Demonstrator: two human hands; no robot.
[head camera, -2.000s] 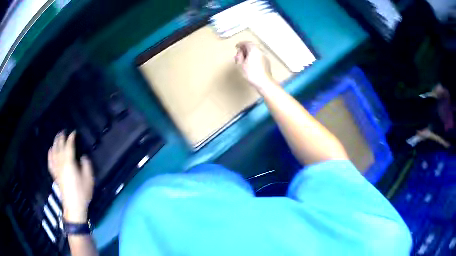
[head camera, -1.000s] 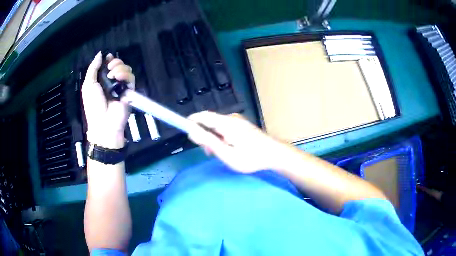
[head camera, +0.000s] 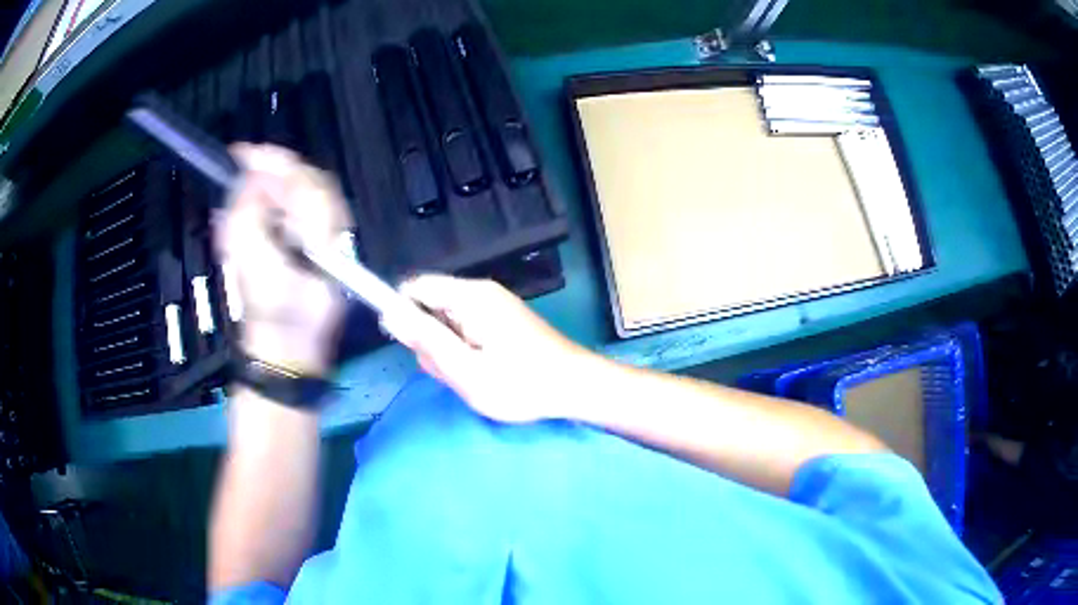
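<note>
My left hand (head camera: 284, 242), blurred, is closed around a black tubular body (head camera: 187, 142) whose far end sticks out toward the upper left. My right hand (head camera: 485, 343) grips a silver tube (head camera: 355, 278). The silver tube runs from my right hand to the near end of the black body; my left fingers hide where they meet. Under and beside my left hand is the slotted black tray (head camera: 408, 242), with three black bodies (head camera: 462, 160) in its right slots and pieces with silver ends at its left.
A shallow tub (head camera: 721, 213) with a tan base holds silver tubes (head camera: 822, 104) at its right side. A blue crate (head camera: 960, 425) is low at right. A filled tray (head camera: 1040, 166) stands at far right, a metal bracket (head camera: 733, 47) at the rear.
Both hands have come together on the black body and silver tube. Since a second ago my left hand has moved slightly right and down, and less of the silver tube shows.
</note>
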